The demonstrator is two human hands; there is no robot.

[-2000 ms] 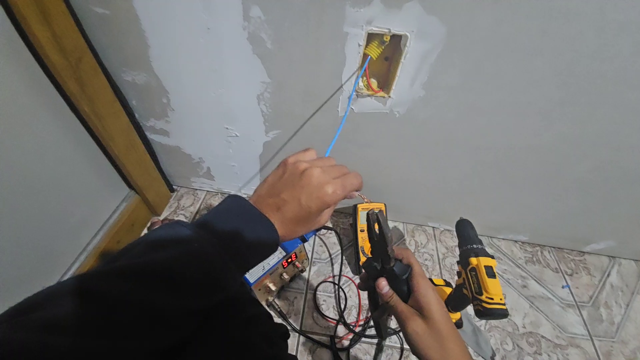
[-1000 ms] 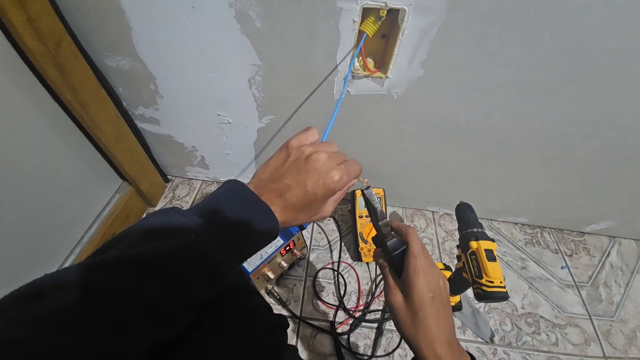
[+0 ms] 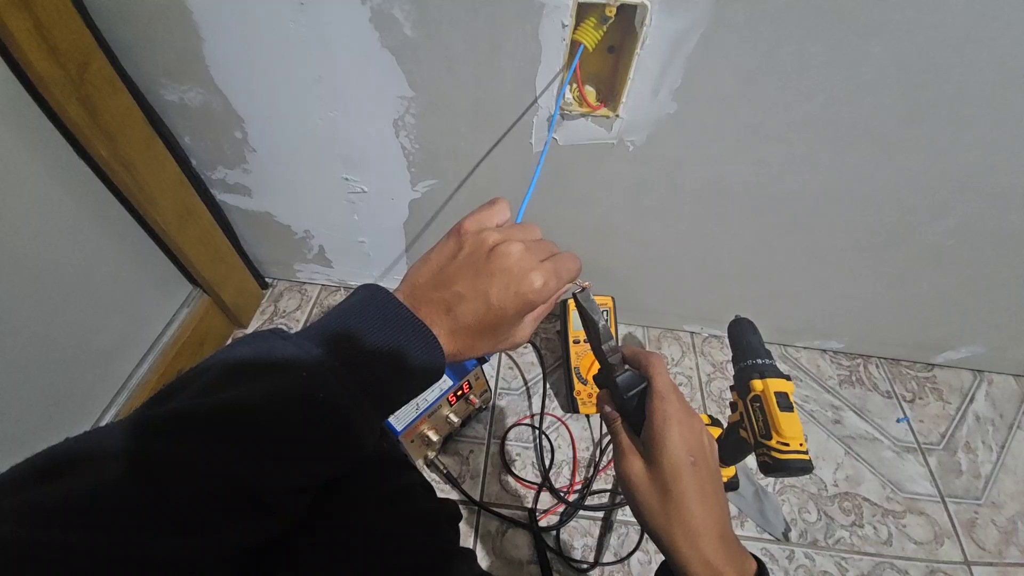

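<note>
My left hand [image 3: 496, 280] is closed around the blue insulated wire [image 3: 546, 152], which runs down from the yellow electrical box [image 3: 624, 64] in the wall. Bare copper strands [image 3: 583, 285] stick out past its fingertips. In my right hand [image 3: 672, 456] are dark-handled pliers [image 3: 602, 332], their jaws at the bare copper; whether the jaws grip it I cannot tell. Inside the box are a coiled yellow conduit [image 3: 590, 34] and a red wire [image 3: 585, 90]. Behind the pliers, a yellow multimeter [image 3: 573, 360] lies on the tiles, partly hidden.
On the tiled floor are a soldering station [image 3: 448, 416] with a lit display, tangled black and red cables [image 3: 552, 480], a yellow-black cordless drill [image 3: 770, 416] and a putty knife blade [image 3: 760, 506]. A wooden door frame [image 3: 136, 152] stands at the left.
The pliers in my right hand have turned from pointing nearly straight up to tilting up-left, their jaws now at the bare wire end. My left hand still holds the blue wire.
</note>
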